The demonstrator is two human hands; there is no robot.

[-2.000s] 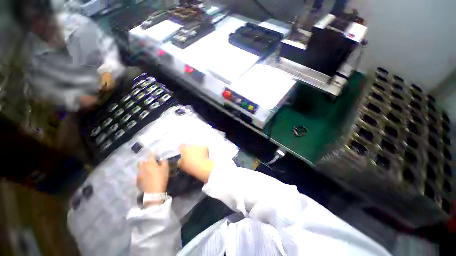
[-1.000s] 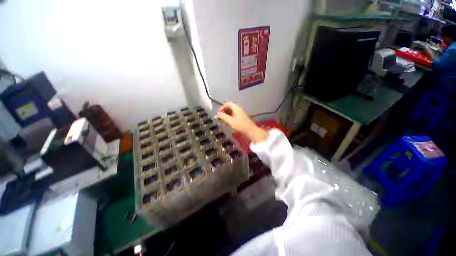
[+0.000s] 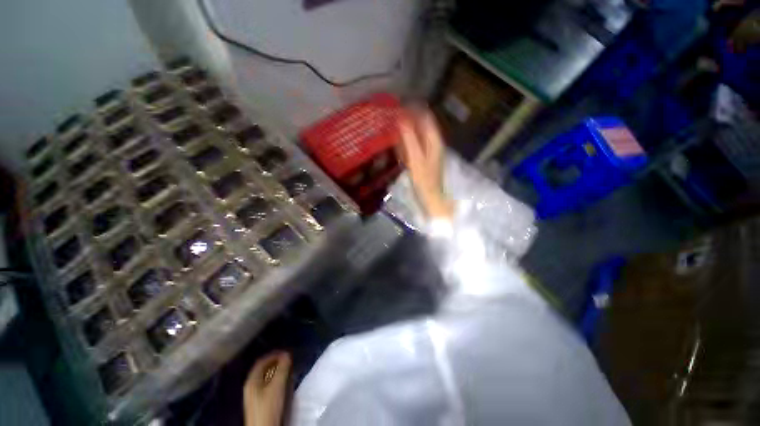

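The stack of clear blister trays (image 3: 175, 218) fills the left side, with a grid of dark squares in shiny-edged pockets. My right hand (image 3: 423, 154) is raised beyond the stack's right side, beside the red basket. It is blurred, with its fingers extended and nothing visible in it. My left hand (image 3: 268, 384) is low at the bottom edge, below the stack's near side, and partly cut off. Its fingers look curled, and a small gold-patterned spot shows at them; I cannot tell whether it holds something.
A red basket (image 3: 352, 137) stands against the wall behind the stack. Crumpled clear plastic (image 3: 500, 215) lies behind my right forearm. A blue stool (image 3: 575, 166) stands on the floor to the right. A brown carton (image 3: 667, 324) is at the lower right, and a green-topped bench (image 3: 546, 58) is at the top.
The view has turned right and down, closer to the tray stack. My right hand has left the stack's far right corner for the red basket. My left hand has come into view at the bottom.
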